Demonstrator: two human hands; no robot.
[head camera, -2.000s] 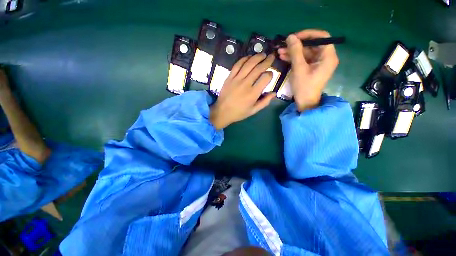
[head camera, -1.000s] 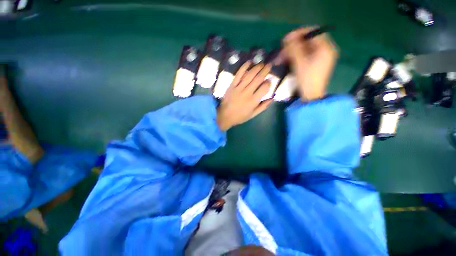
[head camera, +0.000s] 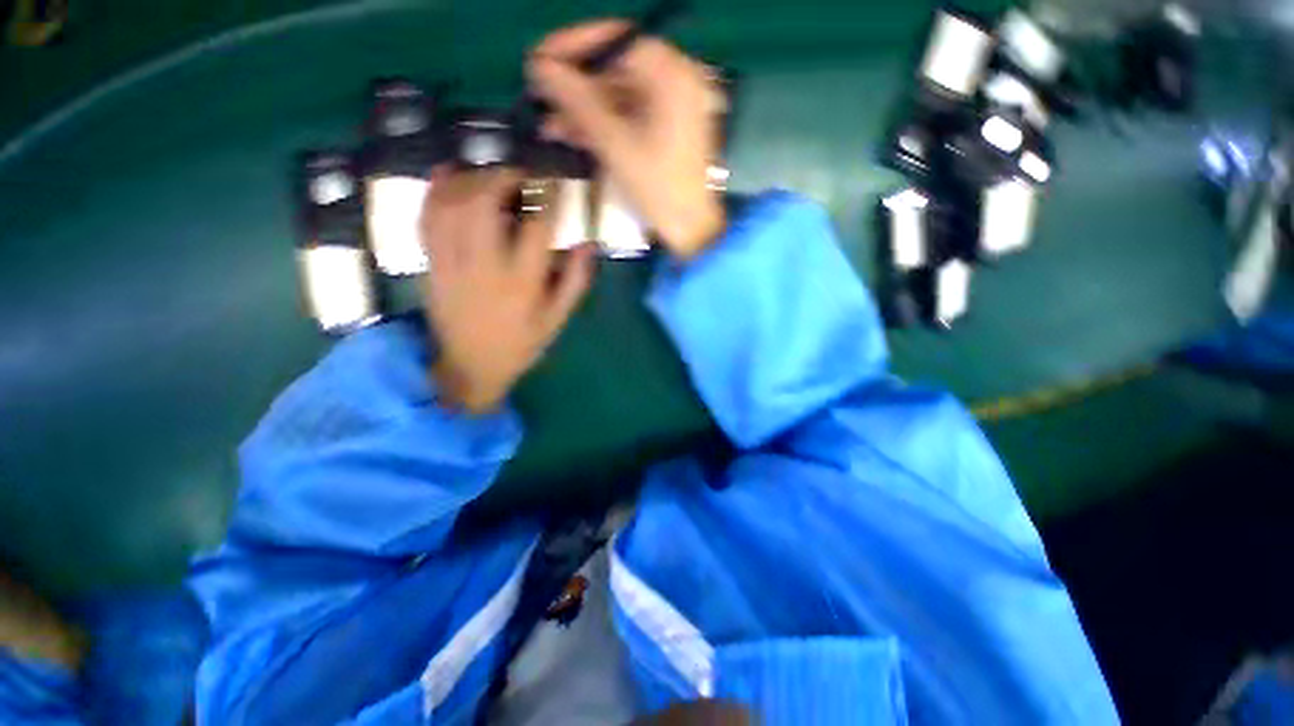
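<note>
Phone half-assemblies (head camera: 338, 284), black with a white rectangle and a small pale disc, lie in a row at upper left of centre. My left hand (head camera: 490, 284) is over the middle of the row, fingers bent and blurred, touching or close above a unit; its grip is unclear. My right hand (head camera: 639, 135) holds a thin dark pen-like tool (head camera: 653, 20), its lower end near the top of the units at the row's right part. The tip and those units are partly hidden by my hands. A dark piece shows at my right hand's right edge.
A heap of similar units (head camera: 1005, 213) lies to the right on the green bench (head camera: 809, 128). Farther right are blurred dark pieces (head camera: 1157, 64) and a shiny pale item (head camera: 1256, 255). Another person's blue sleeve and arm (head camera: 36, 631) show at lower left.
The view has swung, so row, heap and hands appear farther left. More of the bench shows at right. My left fingers look more bent; my right hand still holds the tool.
</note>
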